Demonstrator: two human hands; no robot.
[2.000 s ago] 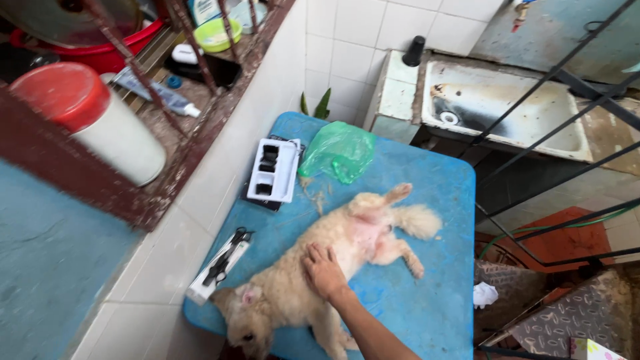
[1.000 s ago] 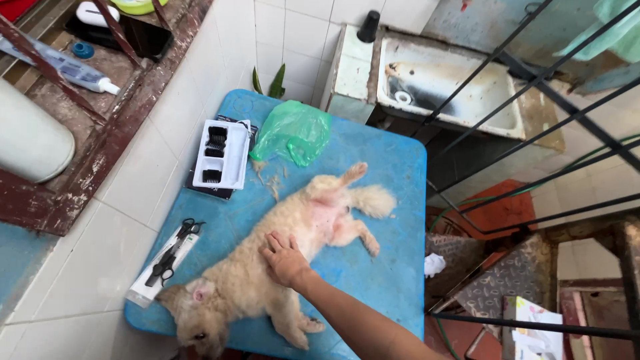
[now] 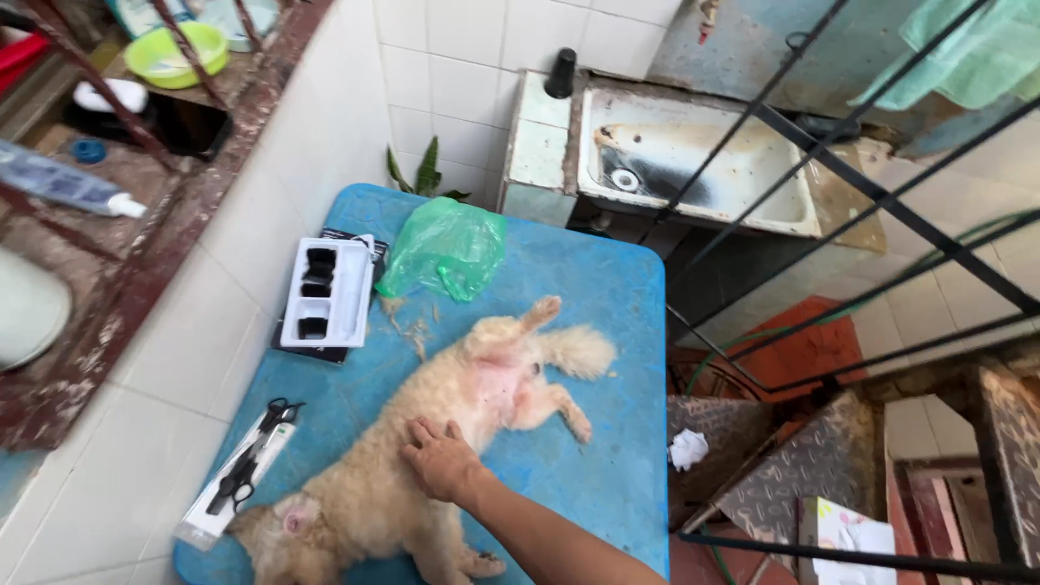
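Note:
A cream-coloured dog [image 3: 439, 422] lies on its side on a blue plastic table [image 3: 601, 487], with its head at the lower left and its tail at the right. My right hand [image 3: 443, 461] rests palm down on the dog's side, behind the front legs. The fingers are slightly apart and hold nothing; part of the thumb side is hard to see. Black scissors [image 3: 244, 475] lie on a clear-and-white package [image 3: 203, 512] left of the dog. A white tray [image 3: 349, 292] with several black clipper guard combs [image 3: 315, 284] sits beside a green plastic bag [image 3: 451, 244]. My left hand is out of view.
Loose fur tufts [image 3: 414, 329] lie below the bag. A white tiled wall [image 3: 236, 301] runs along the table's left, under a ledge with a tube [image 3: 61, 179] and a phone [image 3: 191, 126]. Behind stand a stained sink [image 3: 699, 154] and black metal bars [image 3: 886, 199] at the right.
The view has shifted, so the table sits further left than two seconds ago. My right hand stays on the dog's side, and the dog's pose looks much the same.

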